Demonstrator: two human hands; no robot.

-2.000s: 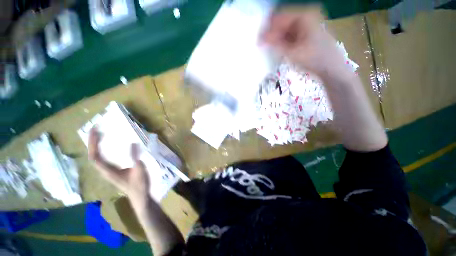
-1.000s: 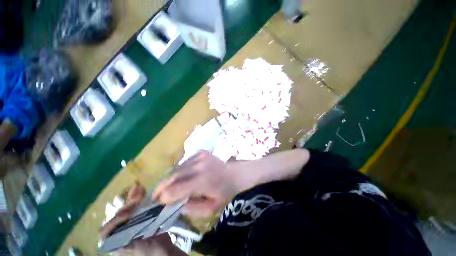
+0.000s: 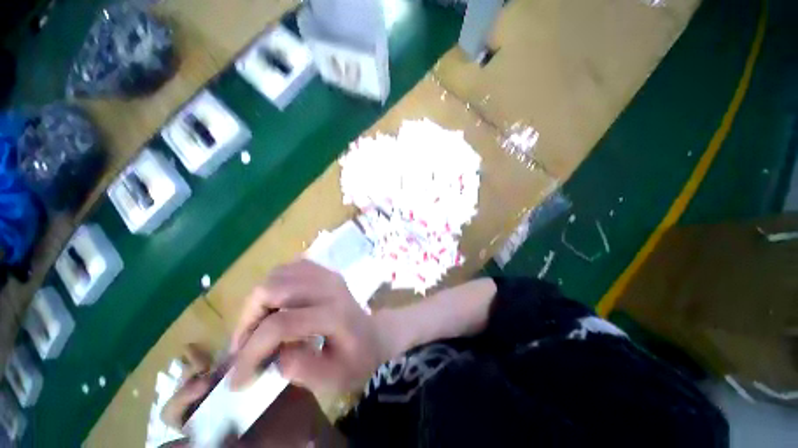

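A white retail box (image 3: 234, 409), partly hidden by fingers, is held between my two hands at the lower left. My right hand (image 3: 302, 328) grips its upper end from above. My left hand (image 3: 188, 394) is at its left side, partly hidden and cut off by the lower edge. White leaflets (image 3: 352, 254) lie on the bench just beyond my right hand. A heap of small white cards with red print (image 3: 416, 192) lies beside them.
Several white trays with devices (image 3: 204, 133) stand along the green belt (image 3: 254, 197). An opened box (image 3: 350, 48) stands on the belt at the top. Shiny dark bags (image 3: 122, 52) lie across it, beside a blue sleeve (image 3: 16, 219). A brown carton (image 3: 713, 293) is at right.
My right hand has come down from above the leaflets to join my left hand at the lower left. The grey flat box seen a second ago now shows a white face. The view has turned.
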